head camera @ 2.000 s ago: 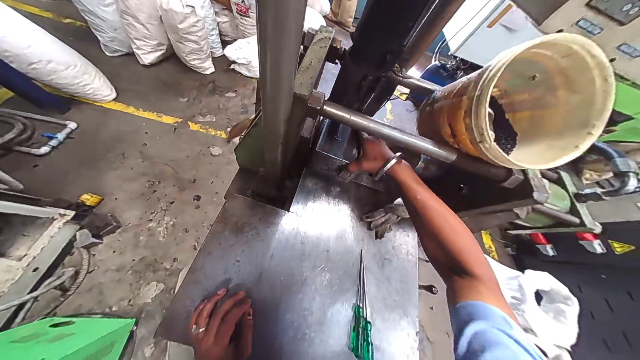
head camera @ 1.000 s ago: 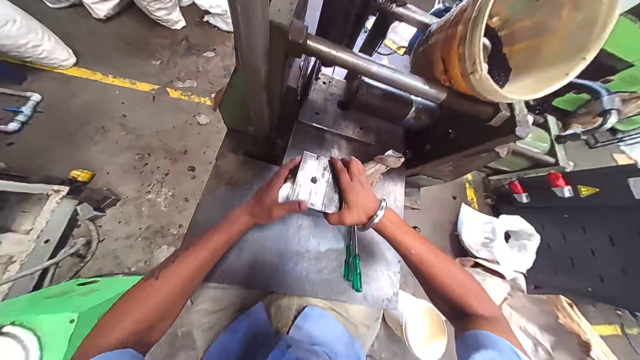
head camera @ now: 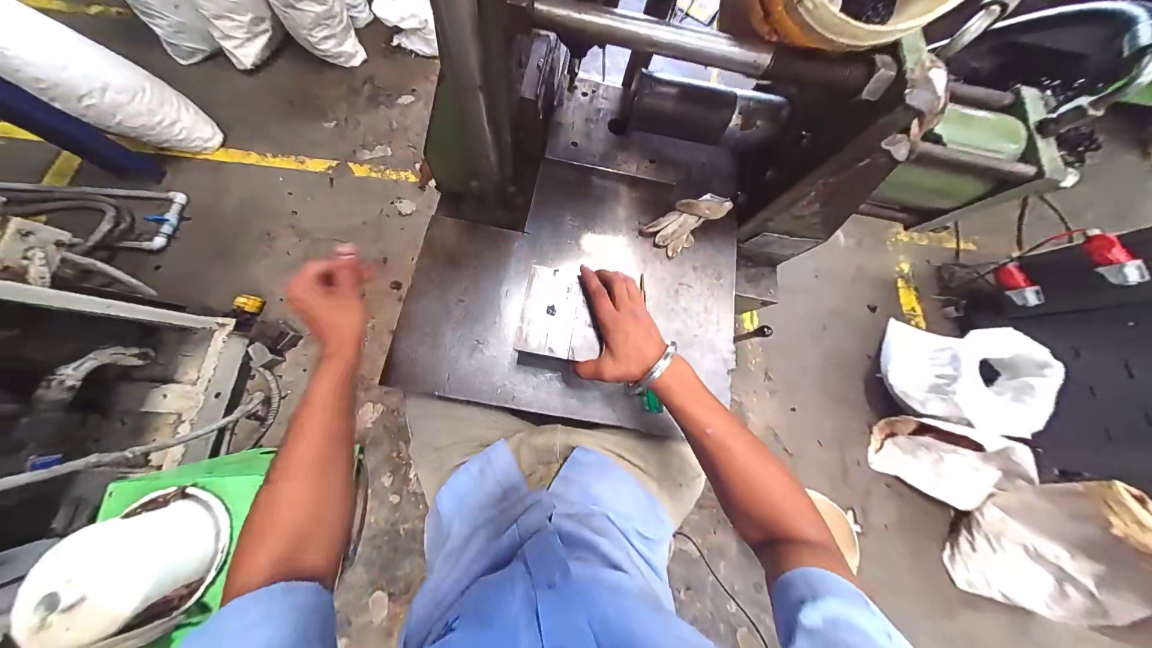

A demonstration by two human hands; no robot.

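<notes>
A rectangular metal block (head camera: 549, 312) with a small dark hole in its top lies on the steel plate (head camera: 459, 315) of the machine. My right hand (head camera: 621, 328), with a metal bangle at the wrist, rests on the block's right side, thumb at its near corner. My left hand (head camera: 331, 292) is raised off the plate to the left, blurred, and no object shows in it. A green screwdriver handle (head camera: 652, 400) shows beneath my right wrist; most of the tool is hidden. Beyond my right hand a work glove (head camera: 688, 223) lies on the plate.
A thick steel column (head camera: 481, 108) and a horizontal bar (head camera: 657, 38) frame the plate's far side. A stained bucket (head camera: 837, 22) sits above at the right. White sacks (head camera: 972, 373) lie on the floor to the right. A green surface holding a white container (head camera: 126, 567) is at lower left.
A second ago both hands held the block above the plate; now it lies on the plate. My left hand has let go and moved left, while my right stays on it.
</notes>
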